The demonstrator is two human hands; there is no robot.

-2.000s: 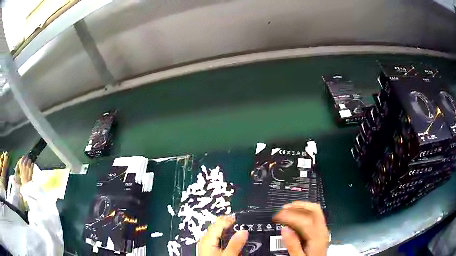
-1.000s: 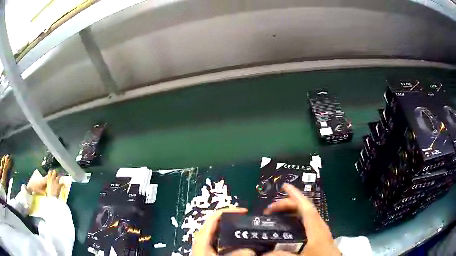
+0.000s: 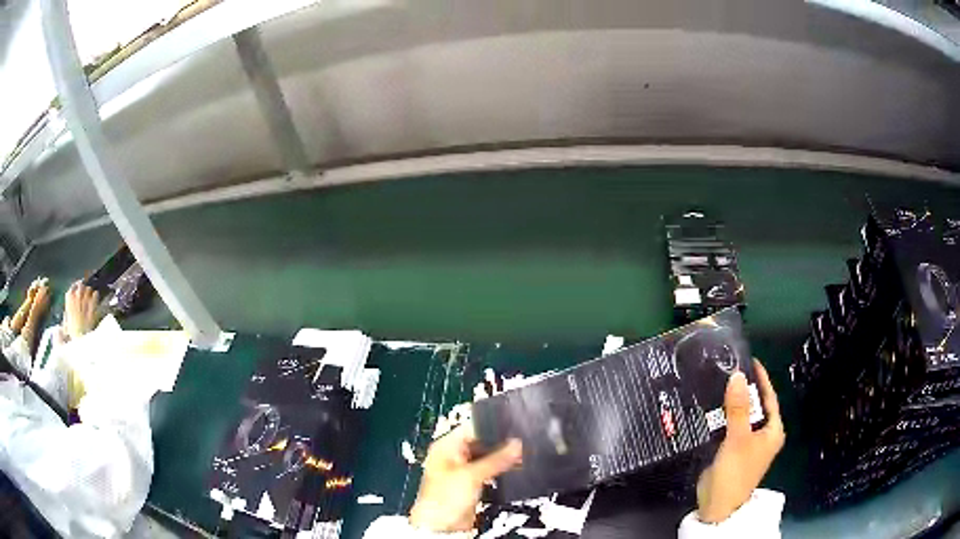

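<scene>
A black printed retail box (image 3: 621,411) is held up lengthwise, tilted with its right end higher. Its face shows lines of small white text, a ring-shaped picture at the right end and a small white label. My left hand (image 3: 463,468) grips its left end, thumb on the face. My right hand (image 3: 744,437) grips its right end, thumb near the white label. Loose white scraps (image 3: 537,516) show partly below and behind the box. The black panels beneath are mostly hidden.
Tall stepped black boxes (image 3: 884,358) stand at right. A single black box (image 3: 703,268) lies beyond my right hand. A second black pile (image 3: 279,432) with white pieces is at left. Another person's hands (image 3: 82,307) are at far left by a dark box (image 3: 124,284). A grey wall (image 3: 526,84) runs behind.
The box has been raised and turned from its short end to its long text face. My hands have spread to its two ends. The neighbouring person's hand now reaches a dark box.
</scene>
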